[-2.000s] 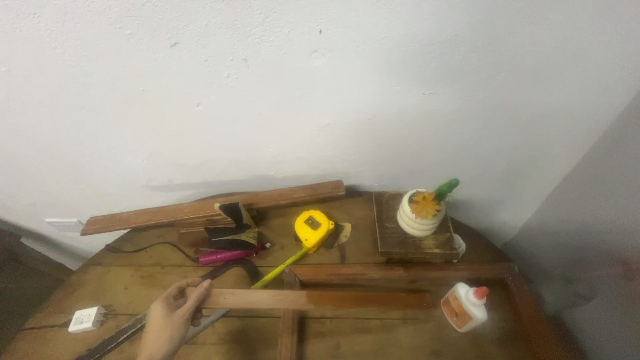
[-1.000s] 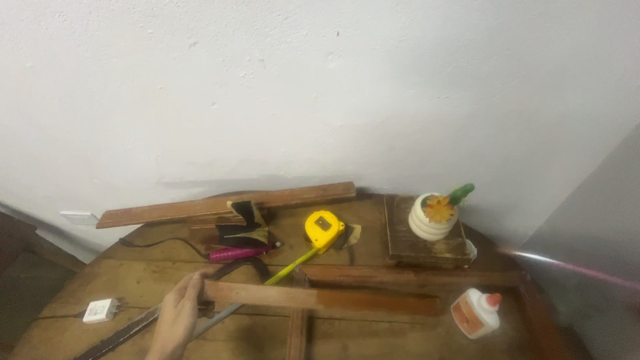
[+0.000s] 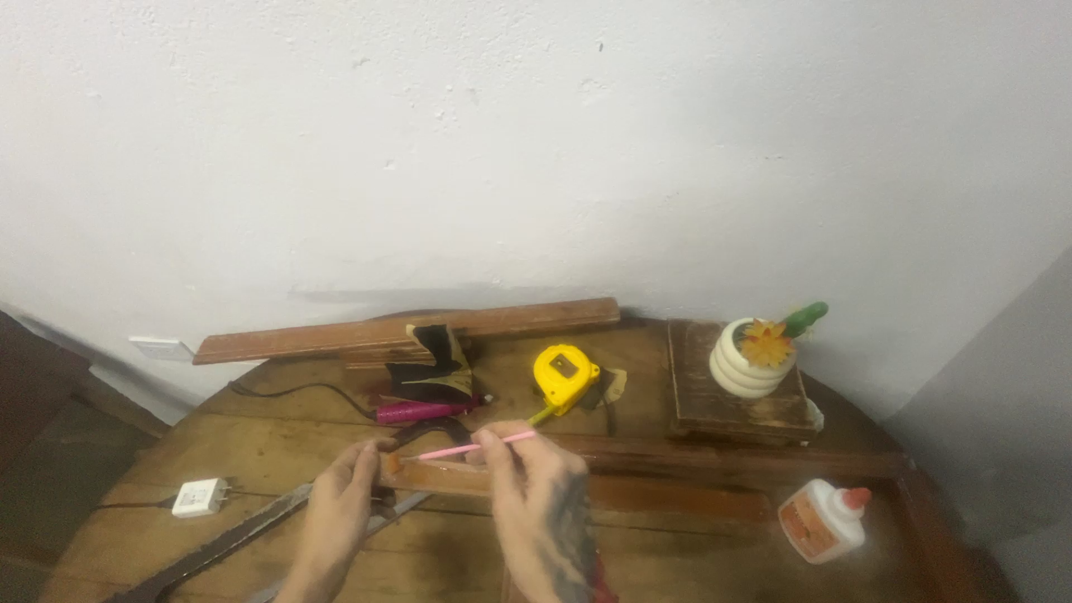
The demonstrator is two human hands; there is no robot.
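My left hand grips the left end of a wooden strip, whose upper face is pale at the left and reddish brown at the right. In my right hand is a thin pink stick, perhaps a brush; its tip is at the strip's left end, near a small orange-brown patch. Behind my right hand stands a yellow tape measure with its blade partly out. A white glue bottle with an orange cap is beyond the strip's right end. A wooden frame lies under and behind the strip.
Along the wall lies a long wooden board, with black sandpaper and a magenta corded tool in front. A hand saw and white plug adapter are at left. A potted cactus stands on a wooden block at back right.
My right hand has come into view with the pink stick, over the strip's left part. My left hand still holds the strip's left end.
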